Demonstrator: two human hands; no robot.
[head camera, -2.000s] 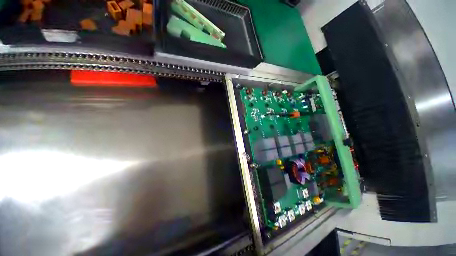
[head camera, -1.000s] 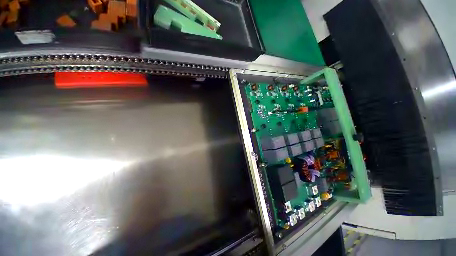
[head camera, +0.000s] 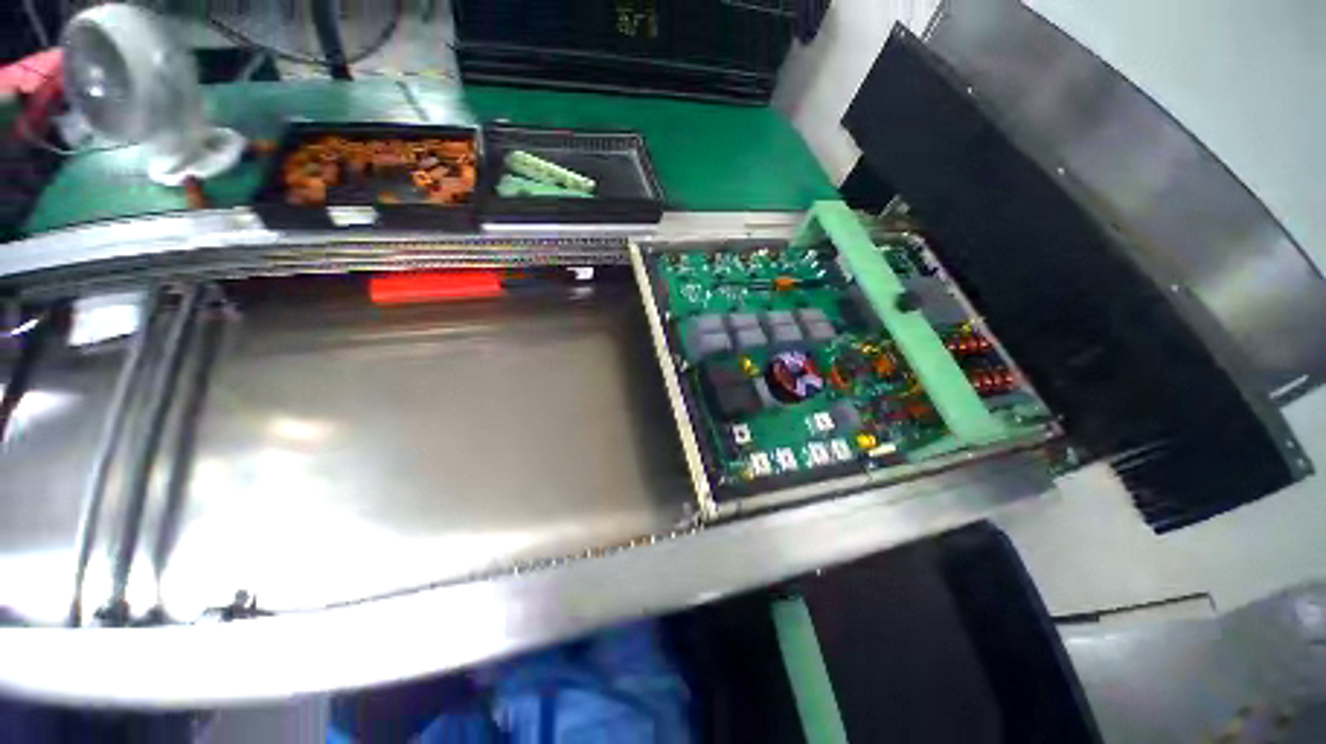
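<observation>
A large green circuit board (head camera: 785, 298) crowded with parts lies in its carrier (head camera: 672, 381) at the right part of the conveyor. A light-green hold-down bar (head camera: 923, 349) with a black knob (head camera: 910, 302) spans the board from far to near edge. Grey block parts, a round dark coil (head camera: 796, 377) and orange-red coils show on the board. Neither of my hands is in view.
A black tray of orange pieces (head camera: 381, 172) and a tray with light-green strips (head camera: 547, 176) stand beyond the rail, near a white fan (head camera: 134, 87). A red block (head camera: 435, 286) sits at the far rail. Black curtain strips (head camera: 1047, 247) hang at right. Another green bar (head camera: 807, 669) and blue cloth (head camera: 596, 695) show below.
The view has drawn back, so the fan, near rail, blue cloth and lower green bar now show. More of the board shows to the right of the hold-down bar.
</observation>
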